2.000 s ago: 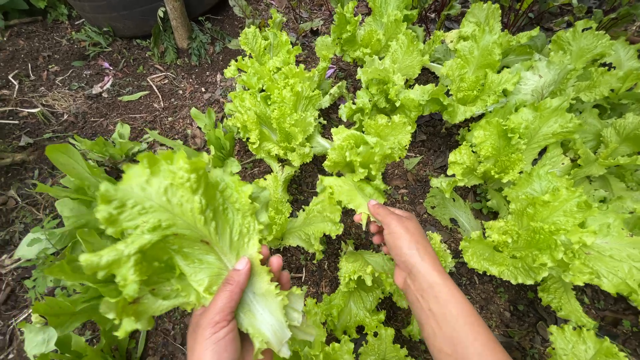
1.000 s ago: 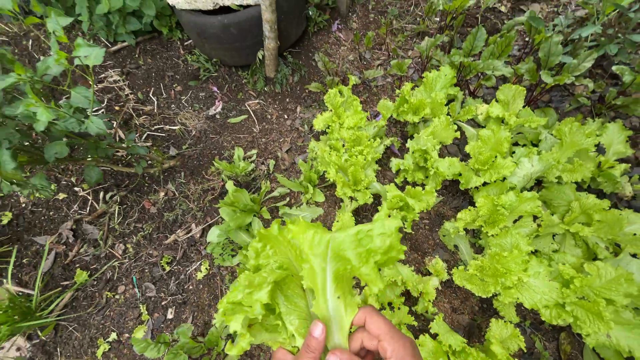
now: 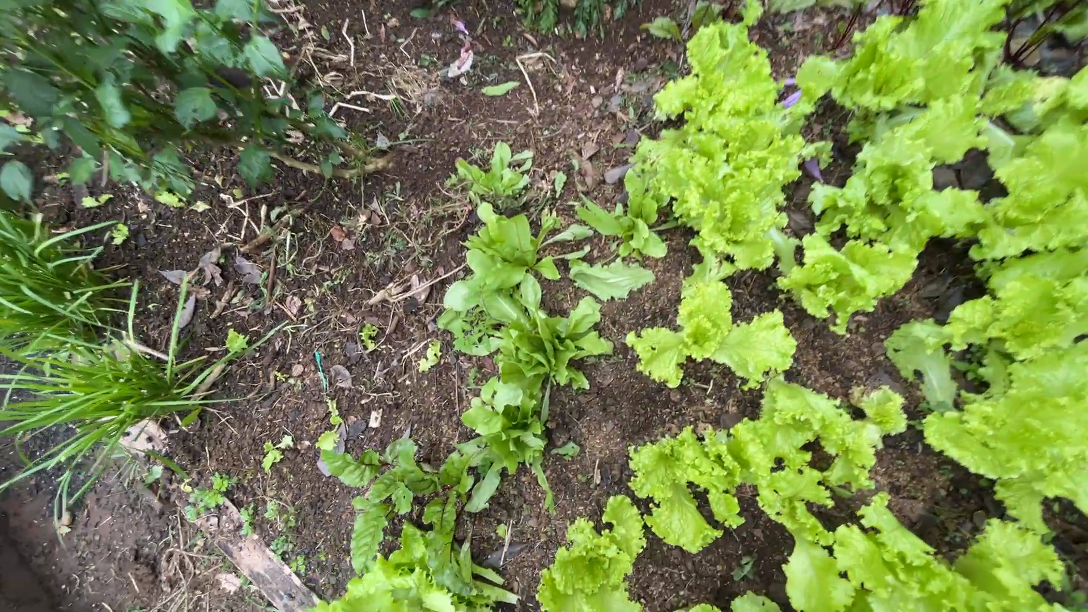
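Neither my left hand nor my right hand shows in the head view now. Curly light-green lettuce plants (image 3: 731,161) grow over the right half of the bed, with a small one (image 3: 710,336) nearer the middle. Smoother, darker leafy seedlings (image 3: 544,344) stand in a loose row down the centre. At the bottom edge, bright lettuce leaves (image 3: 391,586) reach into view; whether a hand holds them is hidden below the frame.
A leafy bush (image 3: 187,93) fills the upper left. Grass-like clumps (image 3: 110,382) stand at the left edge. A weathered piece of wood (image 3: 268,565) lies at the lower left. Dark soil (image 3: 340,280) with dry leaves and twigs spreads between the plants.
Both hands, which held lettuce leaves in the oldest frame, have left the view. The bunch of leaves no longer covers the central seedlings. The view has shifted to the left.
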